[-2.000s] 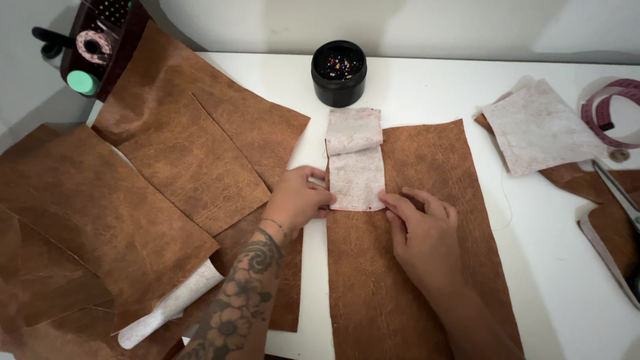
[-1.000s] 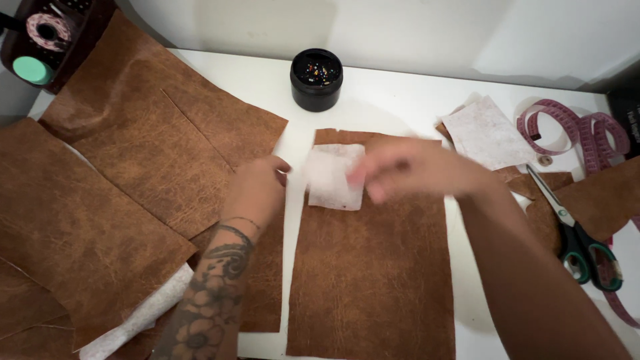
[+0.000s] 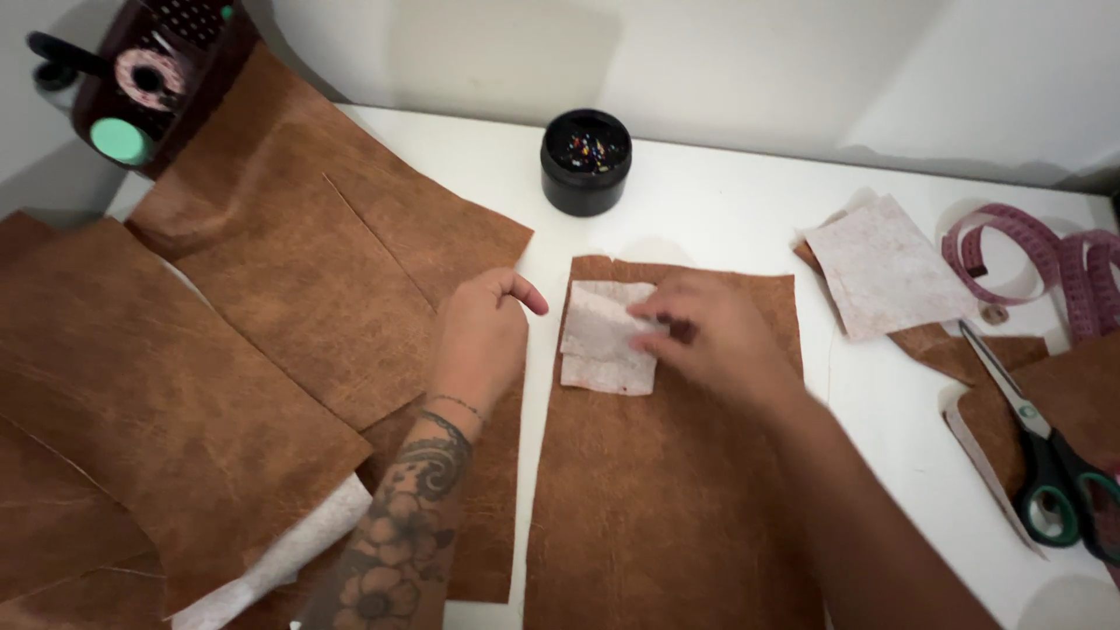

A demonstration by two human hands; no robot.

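Note:
A brown leather-like panel (image 3: pixel 669 490) lies lengthwise on the white table. Near its top left corner rests a pale, folded piece of material (image 3: pixel 605 346), its whitish side up. My right hand (image 3: pixel 713 337), blurred, is over the right edge of that piece, thumb and fingers near it; whether they pinch it I cannot tell. My left hand (image 3: pixel 486 319) is to the left of the panel, above the larger brown sheets (image 3: pixel 385 341), with its index finger extended and nothing seen in it.
A black jar (image 3: pixel 586 166) of small colourful-headed items stands behind the panel. At right are a pale-backed square (image 3: pixel 888 267), a pink tape measure (image 3: pixel 1002 249), scissors (image 3: pixel 1032 429) and brown scraps. A dark basket (image 3: pixel 197 105) with thread stands at back left.
Two seconds ago both my hands touched the pale piece, which extended past the panel's top edge. Now it lies folded within the panel, and my left hand is off it.

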